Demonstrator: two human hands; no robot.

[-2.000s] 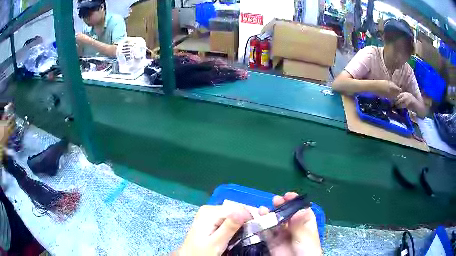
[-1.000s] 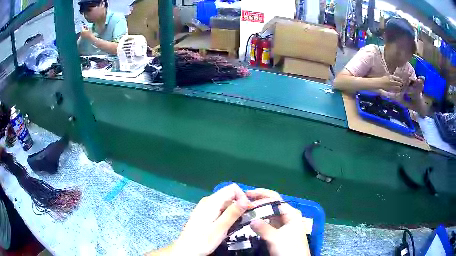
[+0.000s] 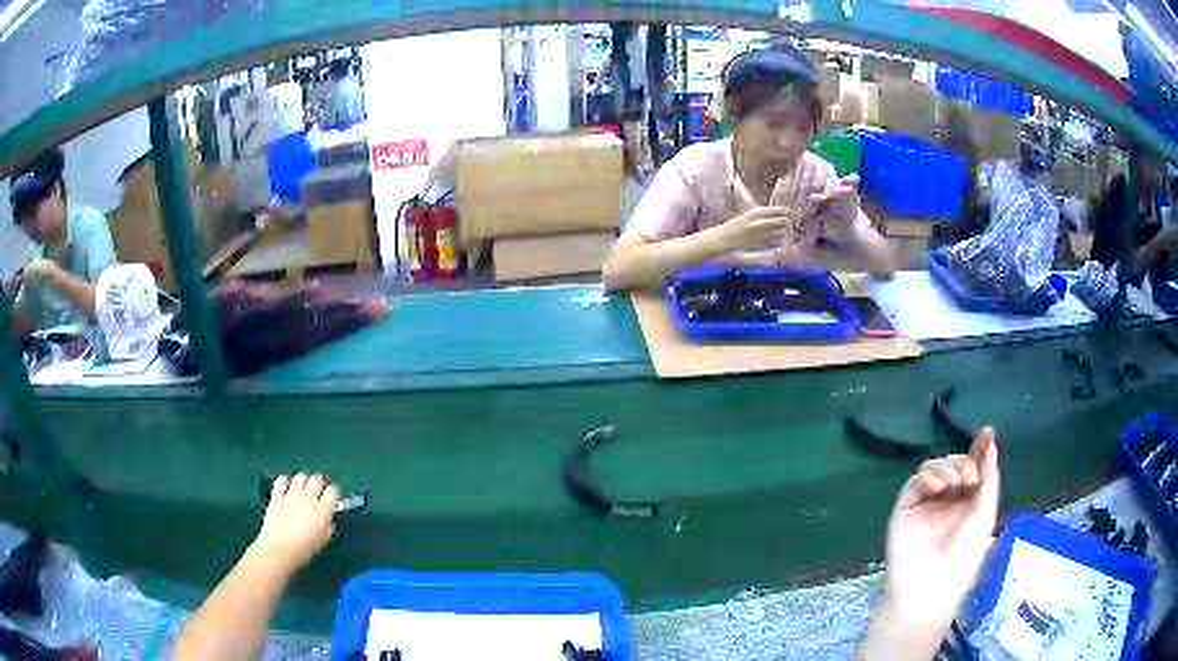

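Note:
My left hand [image 3: 300, 517] is over the green belt with its fingers on a dark curved unit [image 3: 351, 502]; the pale end shows at the right of the fingers, and the hand hides most of it. My right hand [image 3: 940, 519] is raised at the right, fingers partly curled, with nothing visible in it. It is in front of the belt, just below a black crescent [image 3: 953, 424]. Another black crescent [image 3: 597, 480] with a pale end lies on the belt between my hands. The near blue tray [image 3: 481, 591] holds a white sheet and a few small black parts.
A second blue tray [image 3: 1124, 564] with a white sheet is at the lower right, below loose black parts [image 3: 1114, 527]. More crescents [image 3: 881, 442] lie on the green belt [image 3: 439, 452]. A person [image 3: 736, 207] sits opposite behind a blue tray [image 3: 685, 319]. A green post [image 3: 187, 258] stands at the left.
The view has swung right. My hands, together on a black part with a pale strip before, are now wide apart; the left is at a curved unit on the belt, the right shows nothing in it.

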